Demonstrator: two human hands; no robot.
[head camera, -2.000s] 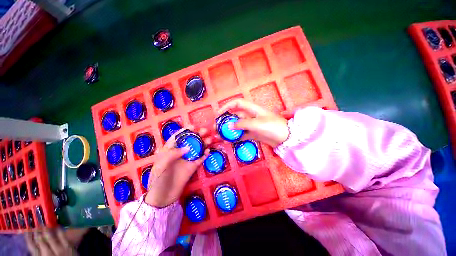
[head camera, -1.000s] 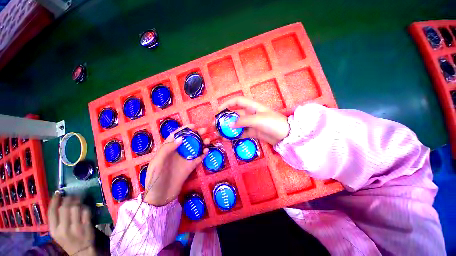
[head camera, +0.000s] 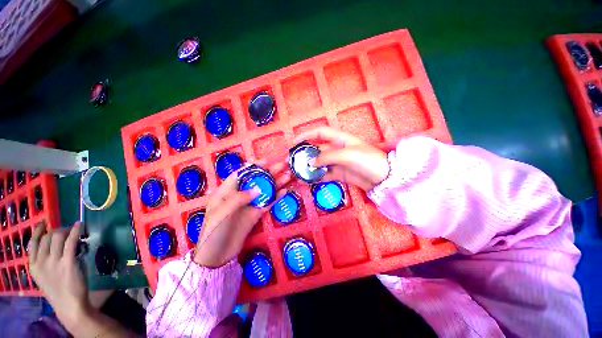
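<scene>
My left hand (head camera: 224, 221) holds a round watch head (head camera: 256, 187) whose face glows blue with pale marks. My right hand (head camera: 346, 157) holds another watch head (head camera: 306, 163) whose face shows white. Both are held above the middle of the red-orange foam tray (head camera: 369, 270). The tray's left part holds several blue-lit watches (head camera: 181, 135); one watch (head camera: 262, 108) in the top row is dark. Several square pockets at the tray's right are empty. My left hand and sleeve cover some pockets.
Two loose watch heads (head camera: 189, 49) lie on the green surface beyond the tray. At left are a metal post (head camera: 39, 157), a yellow-white ring (head camera: 100, 188), another person's hand (head camera: 61, 267) and a red tray (head camera: 47, 204). Another red tray (head camera: 573, 79) stands at the right edge.
The face of the watch in my right hand has turned from blue to white. The other person's hand has come into view at the left and moved up over the left tray.
</scene>
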